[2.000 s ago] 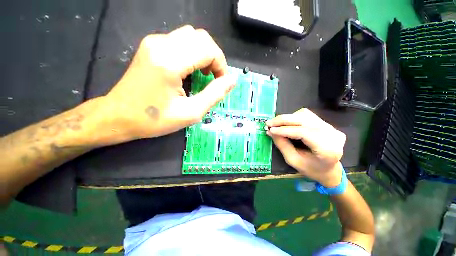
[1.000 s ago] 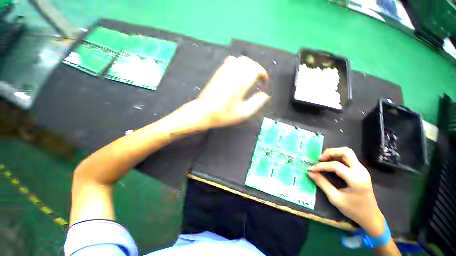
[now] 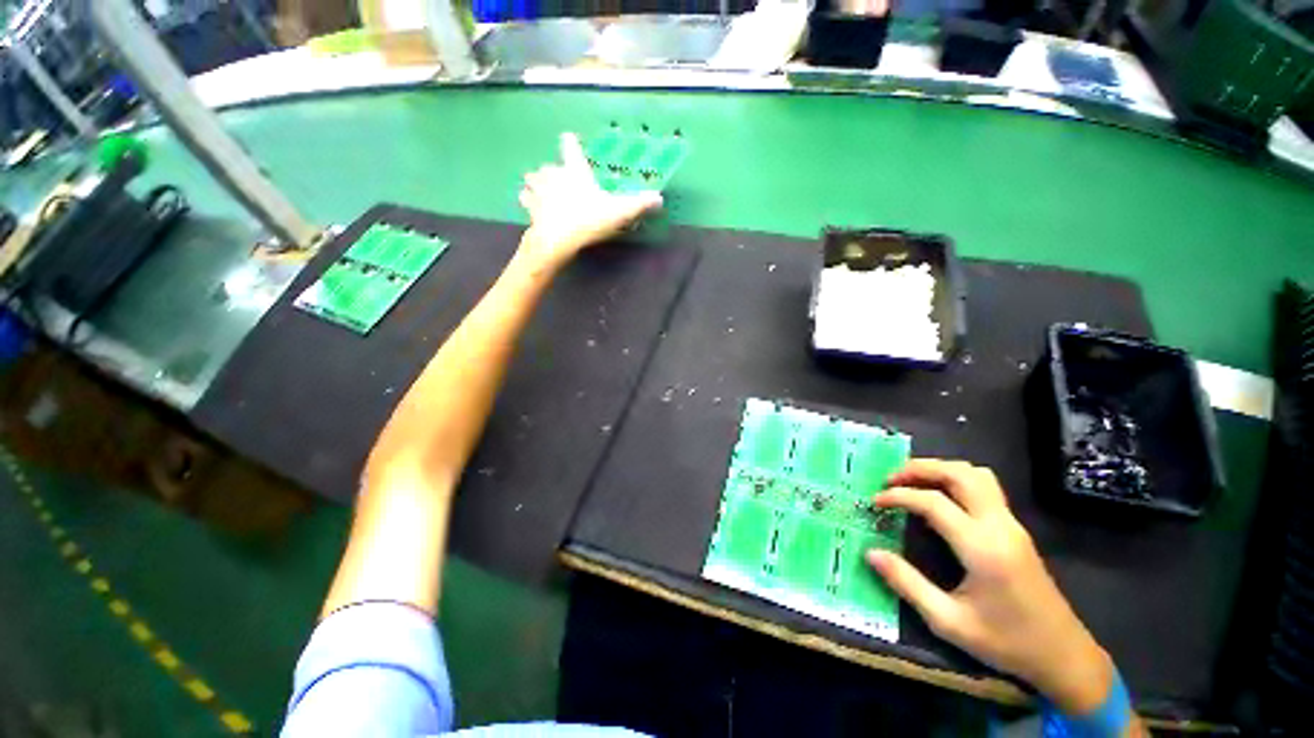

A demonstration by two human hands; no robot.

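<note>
A green PCB panel (image 3: pixel 807 555) with two rows of board sections lies on the black mat near its front edge. My right hand (image 3: pixel 980 570) is at its right side, thumb and fingers apart, fingertips at the middle row; I cannot tell if a tiny part is between them. My left hand (image 3: pixel 584 209) is stretched far forward and grips a second PCB panel (image 3: pixel 634 162) by its near left side, over the green surface beyond the mat. Small black parts stand along that panel's far edge. A third PCB panel (image 3: pixel 375 277) lies at the mat's far left.
A black bin (image 3: pixel 955 346) holds white pieces. Another black bin (image 3: pixel 1203 483) to its right holds dark parts. A black ribbed rack (image 3: pixel 1290 577) stands at the far right. A metal post (image 3: pixel 216 130) rises at the upper left. A blue strap (image 3: pixel 1091 712) is on my right wrist.
My left hand has reached forward with one of the two left panels, now over the green surface. My right hand's fingers have spread a little. The view has tilted up.
</note>
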